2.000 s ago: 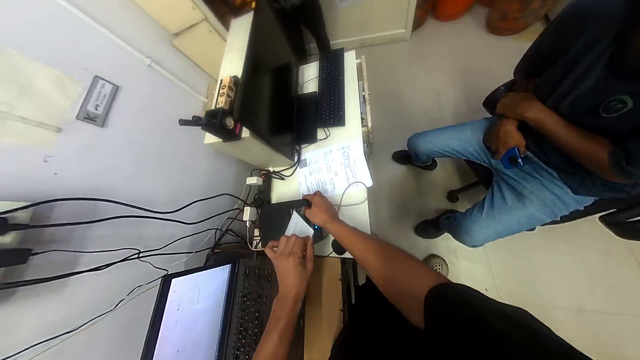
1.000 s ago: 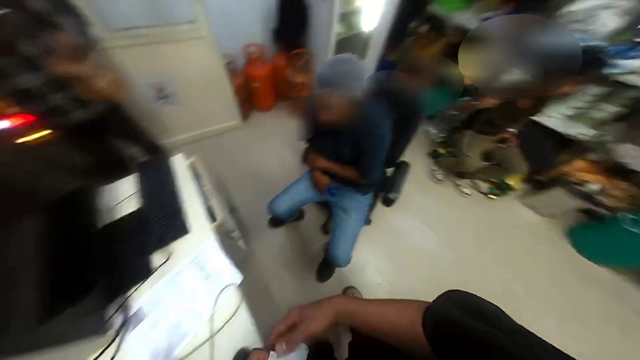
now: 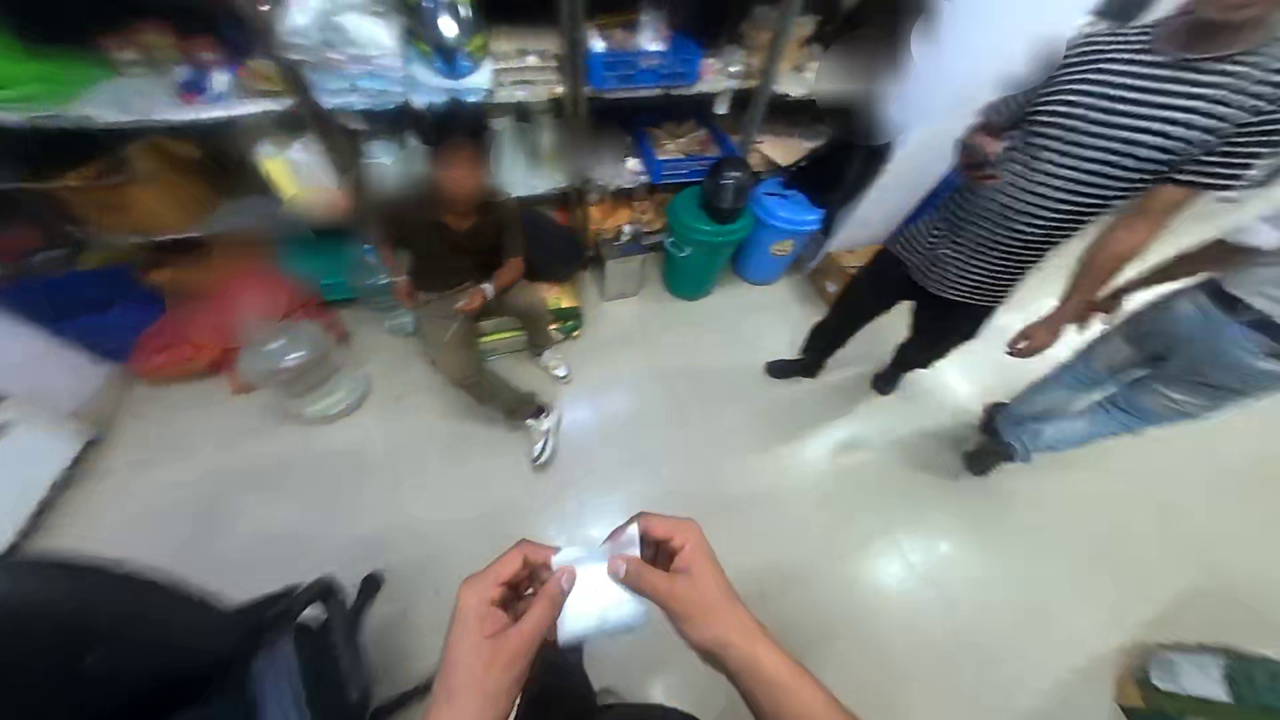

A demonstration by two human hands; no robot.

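A small white piece, paper or thin plastic (image 3: 600, 600), is held between my two hands at the lower middle of the view. My left hand (image 3: 510, 620) pinches its left edge between thumb and fingers. At its upper right corner, my right hand (image 3: 685, 585) grips it the same way, and that corner is lifted and bent. The piece is bright and slightly blurred, so whether it bears writing cannot be told.
A black chair (image 3: 150, 640) is at lower left, a box (image 3: 1190, 680) at lower right. Ahead, a person (image 3: 465, 250) sits by a large clear bottle (image 3: 305, 370) and loaded shelves. A green bin (image 3: 705, 240) and blue bin (image 3: 780, 230) stand near two standing people at right.
The view has swung far from the desk with the laptop and papers to the shelves and people. Both hands now hold the white piece over the floor; two seconds ago they were at the desk.
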